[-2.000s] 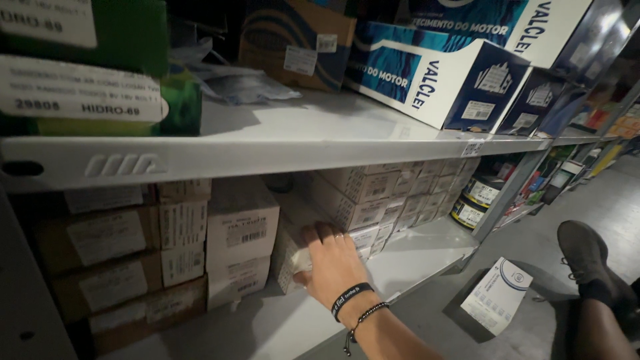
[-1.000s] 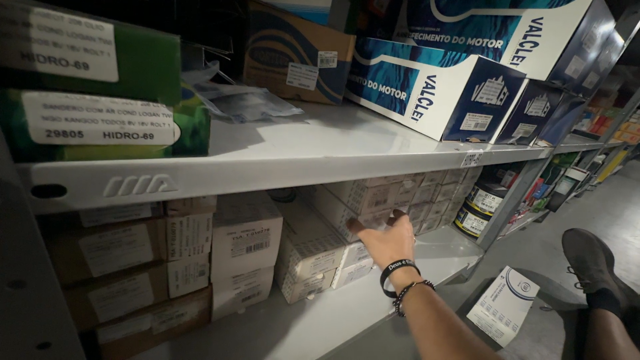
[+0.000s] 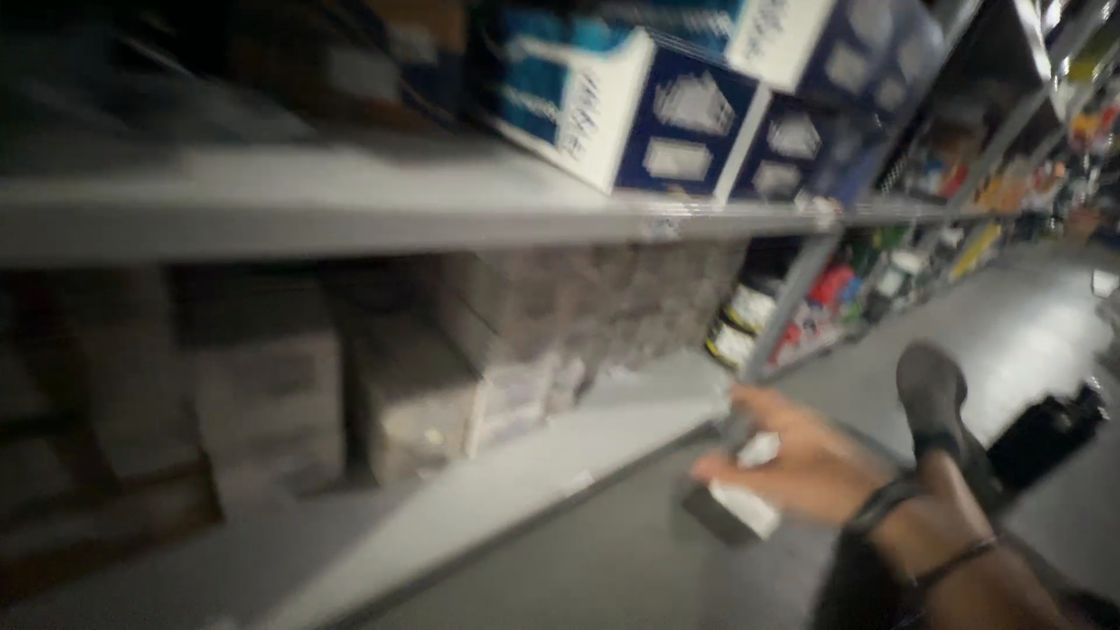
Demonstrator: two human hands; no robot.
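My right hand [image 3: 801,459] reaches in from the lower right, palm down, with thumb and fingers spread apart. It is over a small white box [image 3: 748,509] on the floor, partly hiding it; blur hides whether they touch. A dark wristband and a thin bracelet circle the wrist. To the left, small pale cartons [image 3: 420,420] stand on the lower shelf [image 3: 516,477], beside larger cartons [image 3: 271,394] and stacked small boxes [image 3: 612,306]. My left hand is out of view.
Blue and white Valclei boxes [image 3: 604,114] stand on the upper shelf [image 3: 367,227]. A shelf upright [image 3: 792,302] rises beyond yellow-and-black-edged containers [image 3: 739,324]. A dark shoe [image 3: 932,394] rests on the floor at right.
My right hand has left the small cartons on the lower shelf and moved right, over the white box on the floor. The view has turned right and is blurred.
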